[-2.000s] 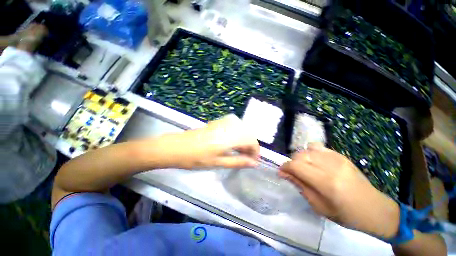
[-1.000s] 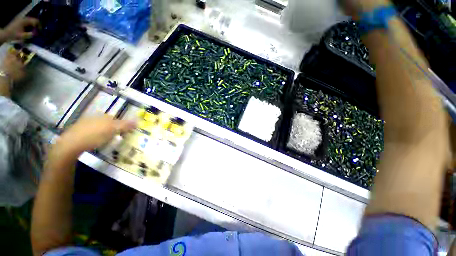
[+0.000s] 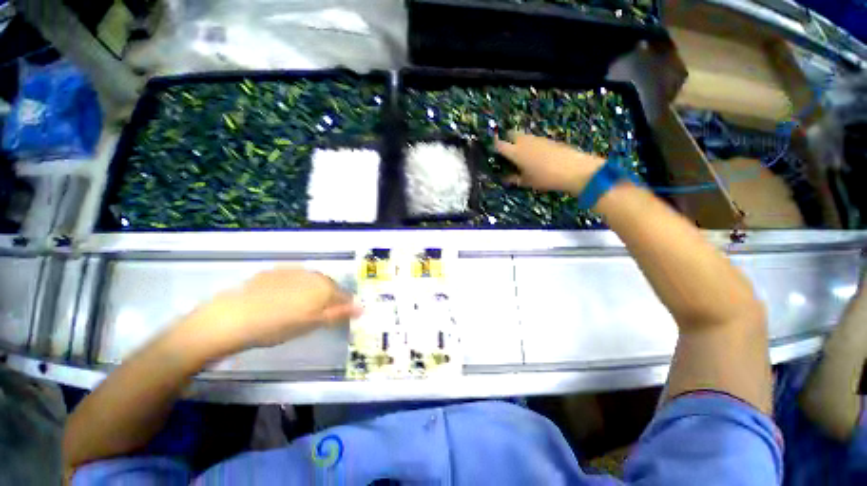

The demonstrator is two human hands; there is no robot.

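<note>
A cream-yellow circuit board (image 3: 404, 318) with two alike halves lies on the silvery track in front of me. My left hand (image 3: 295, 302) is at its left edge, fingertips touching or very near it; the hand is blurred, so its grip is unclear. My right hand (image 3: 542, 161), with a blue wrist strap (image 3: 603, 184), reaches into the right tray of dark green capacitors (image 3: 561, 112). Its fingertips are over the heap and too blurred to show whether they hold a part. The left tray of capacitors (image 3: 223, 152) lies beside it.
A box of white parts (image 3: 344, 185) and a box of greyish parts (image 3: 436, 178) sit at the trays' inner corners. A clear plastic bag (image 3: 276, 36) lies behind. A blue bag (image 3: 52, 112) is at far left. A cardboard box (image 3: 732, 114) and another person's arm (image 3: 840, 365) are at right.
The view has turned, and the board has moved right along the track with my left hand beside it. My right hand has come down from the back into the right tray.
</note>
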